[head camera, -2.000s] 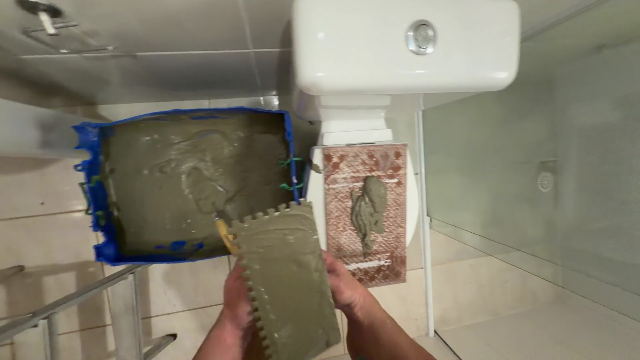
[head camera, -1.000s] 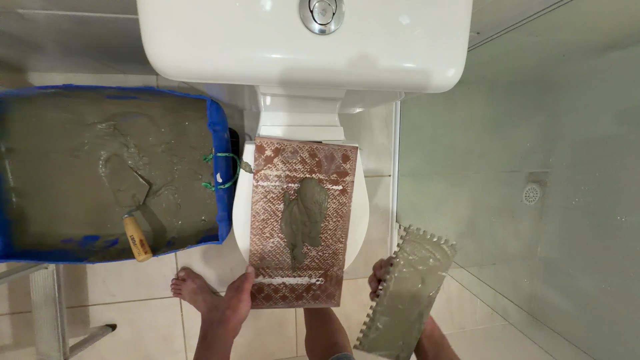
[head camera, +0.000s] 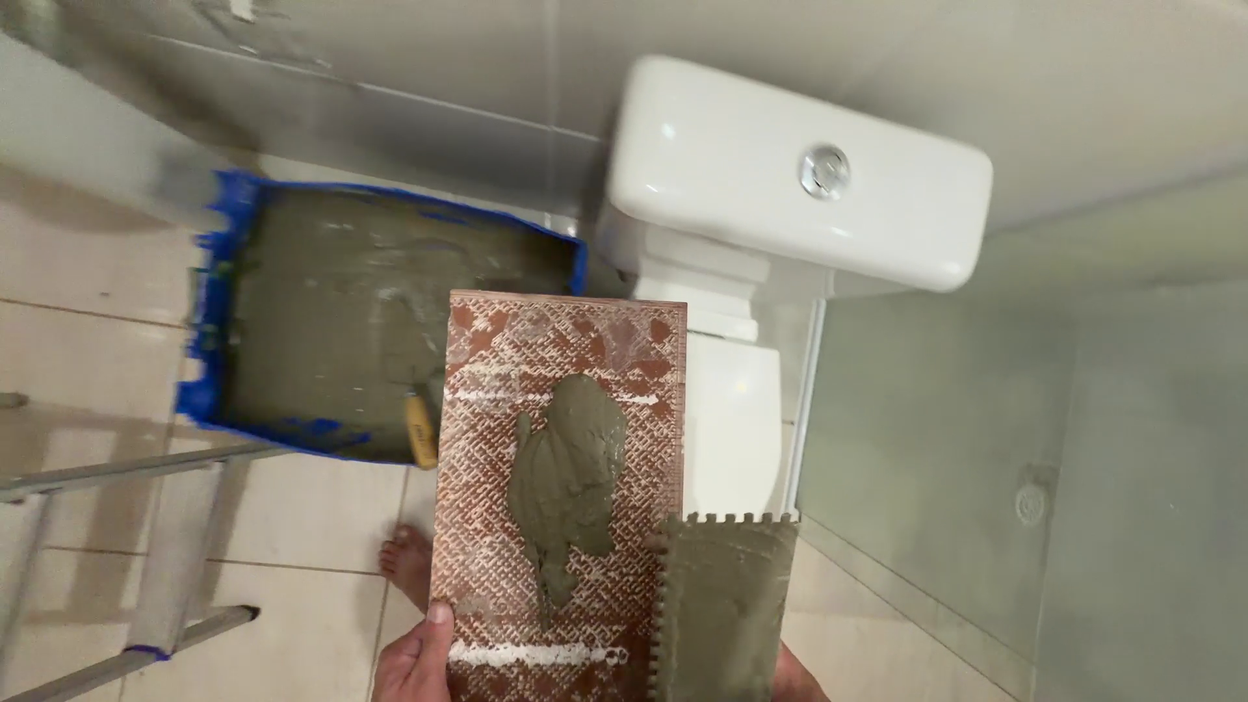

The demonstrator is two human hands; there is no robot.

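Note:
My left hand (head camera: 417,659) grips the lower left edge of a ceramic tile (head camera: 478,546), thumb on its textured reddish back. A lump of grey-green mortar (head camera: 575,468) lies on the middle of that back. At the lower right, my right hand (head camera: 798,678) shows only in part behind a notched trowel (head camera: 731,604); its grip is hidden. The trowel's face is coated with mortar, and its toothed left edge overlaps the tile's right side. Left of the tile, a blue tub (head camera: 207,322) holds more mortar, with a smaller trowel's yellowish handle (head camera: 420,429) sticking out of it.
A white toilet cistern (head camera: 721,146) with a round flush button stands against the wall, its closed lid (head camera: 731,419) partly behind the tile. A metal ladder (head camera: 175,556) is at the lower left, near a bare foot (head camera: 405,561). A glass panel (head camera: 907,439) stands at the right.
The tile with its mortar lump lay on the toilet lid and is now lifted off it in my left hand. My right hand's notched trowel has come in against the tile's right side. The view has turned.

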